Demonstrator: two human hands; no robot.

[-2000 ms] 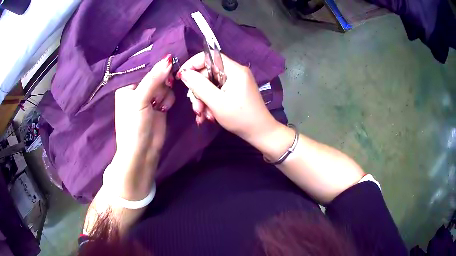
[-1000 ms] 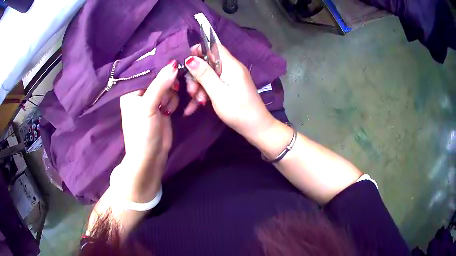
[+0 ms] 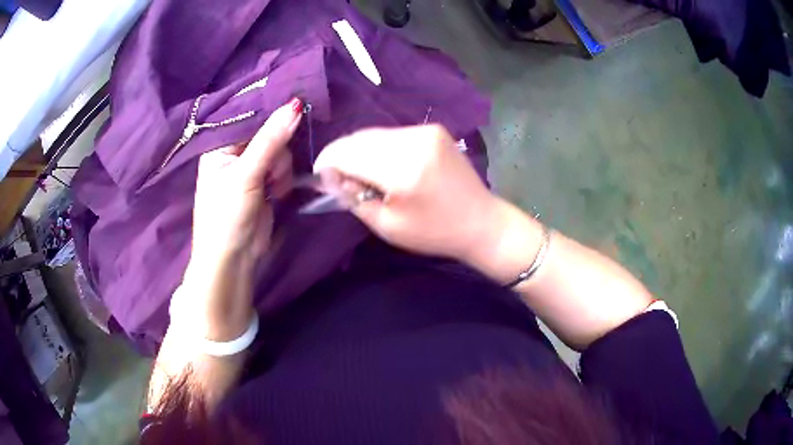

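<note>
Purple trousers [image 3: 365, 113] lie over my lap, with the metallic zip fly [image 3: 193, 129] at the left and a white label [image 3: 357, 52] near the top. My left hand [image 3: 248, 187] pinches the cloth edge by a tiny shiny fastener [image 3: 306, 109]. A thin dark thread [image 3: 309, 139] runs taut from the fastener down to my right hand [image 3: 396, 178]. My right hand is closed around small scissors [image 3: 323, 205], whose blades are blurred and point left. A needle cannot be made out.
A white-covered surface [image 3: 52, 61] is at the upper left. A cardboard box with a blue edge [image 3: 581, 30] stands on the green floor [image 3: 600, 174] at the top right, with a dark purple garment [image 3: 726, 39] beside it. Cluttered items are at the left edge.
My right hand has moved down and away from the fastener, turning so the scissors point left, and the thread now shows taut. My left hand has shifted slightly left.
</note>
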